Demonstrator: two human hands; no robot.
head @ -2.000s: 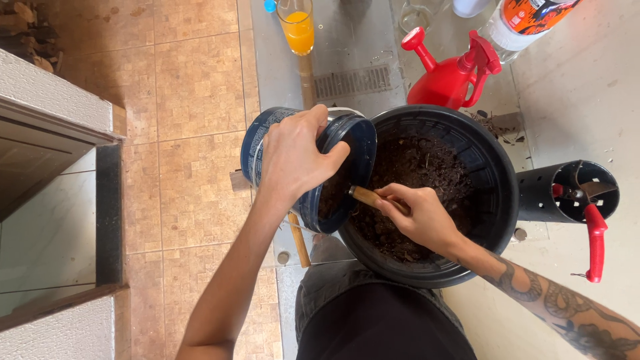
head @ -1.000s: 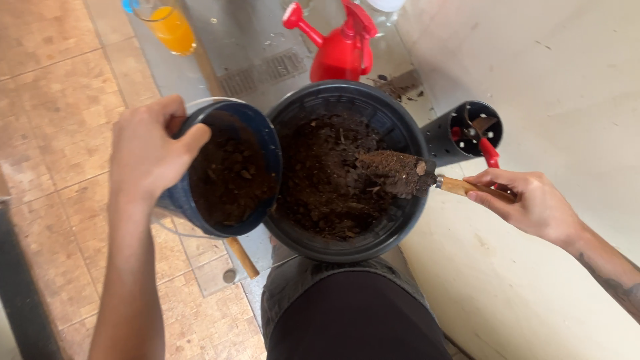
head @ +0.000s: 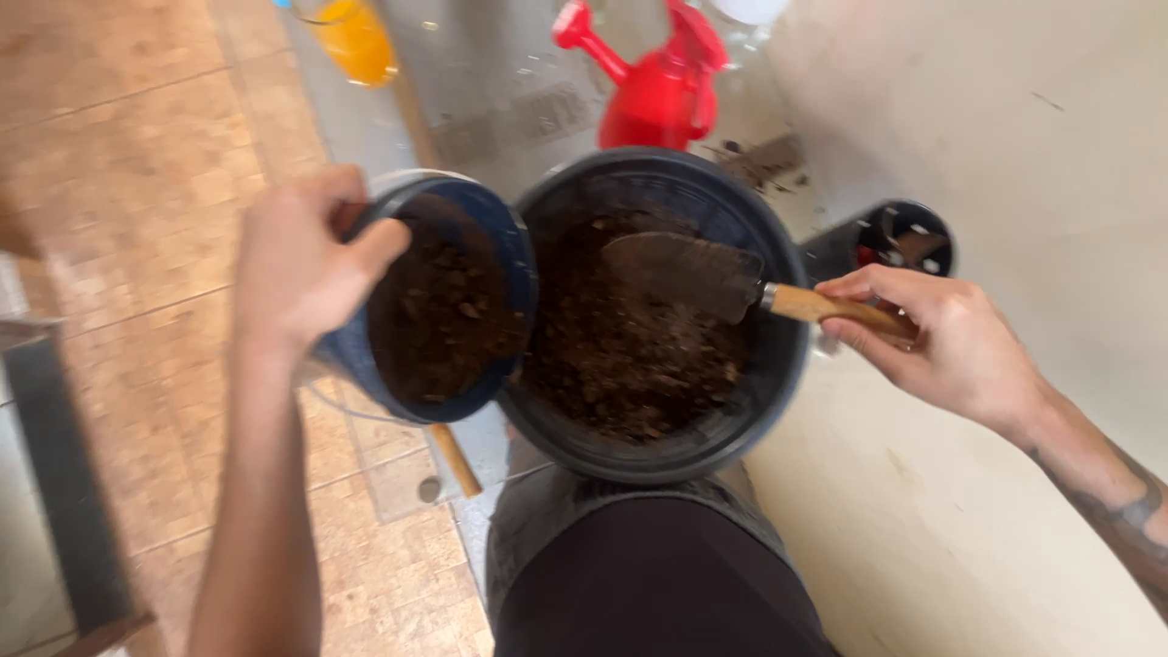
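My left hand (head: 306,260) grips the rim of a blue bucket (head: 520,301), which is tilted toward a large black plant pot (head: 657,465) and holds dark soil (head: 447,315). My right hand (head: 931,338) holds the wooden handle of a garden trowel (head: 689,272). The trowel's blade is over the soil (head: 639,365) inside the pot and looks bare of any heap. The pot stands right in front of my body, with the bucket's mouth at its left side. Motion blurs the hands a little.
Beyond the pot stands a red watering can (head: 648,105). A glass of orange liquid (head: 351,41) is at the upper left. A perforated black cylinder (head: 912,237) lies right of the pot, near the pale wall (head: 1022,164). Soil bits (head: 771,169) are scattered behind the pot.
The trowel has come out of the bucket, where it was two seconds ago. One second ago soil lay on its blade above the pot; now the blade looks bare. The view has shifted.
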